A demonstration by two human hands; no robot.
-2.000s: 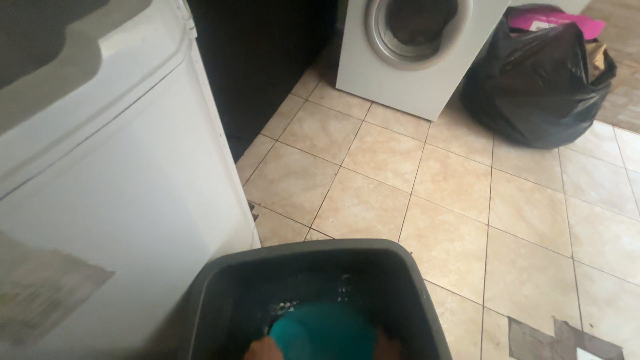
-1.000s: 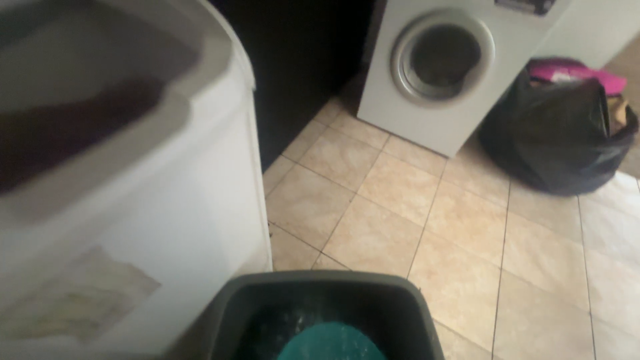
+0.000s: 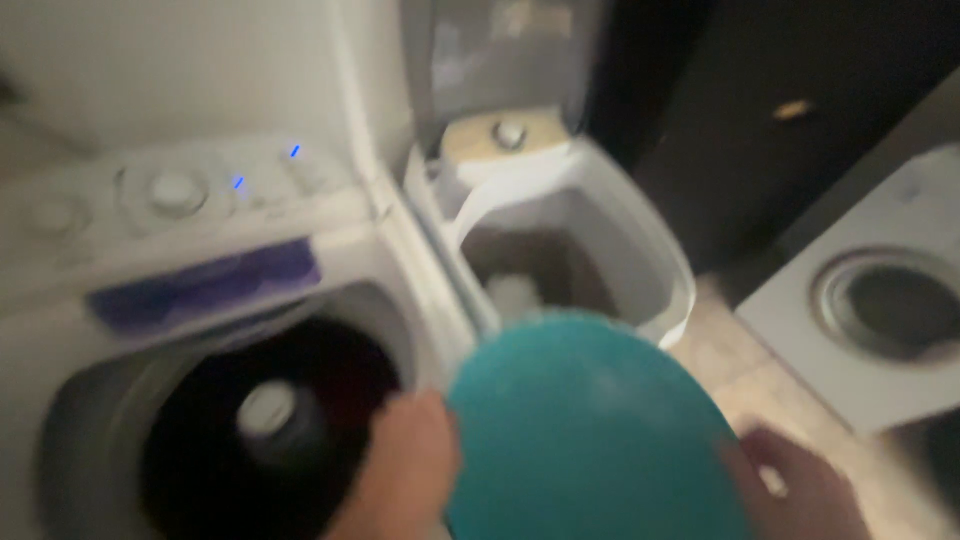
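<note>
Between my two hands is a round teal plastic basin (image 3: 592,435), low in the head view and blurred. My left hand (image 3: 412,457) grips its left edge, and my right hand (image 3: 795,480) holds its right edge. What the basin contains cannot be made out. To the left, the open tub of a top-loading washing machine (image 3: 352,259) holds dark contents around a white-topped agitator (image 3: 268,409). Beyond the basin stands a smaller open white washing tub (image 3: 675,262) with murky, dark contents.
A front-loading washing machine (image 3: 780,375) stands at the right on the tiled floor (image 3: 720,337). Behind the smaller tub rises a tall dark surface (image 3: 712,120). Control knobs (image 3: 176,191) line the back of the left machine.
The view has swung left to the open machines. The teal basin was low inside a dark grey bin; now my hands hold it up beside the open tubs.
</note>
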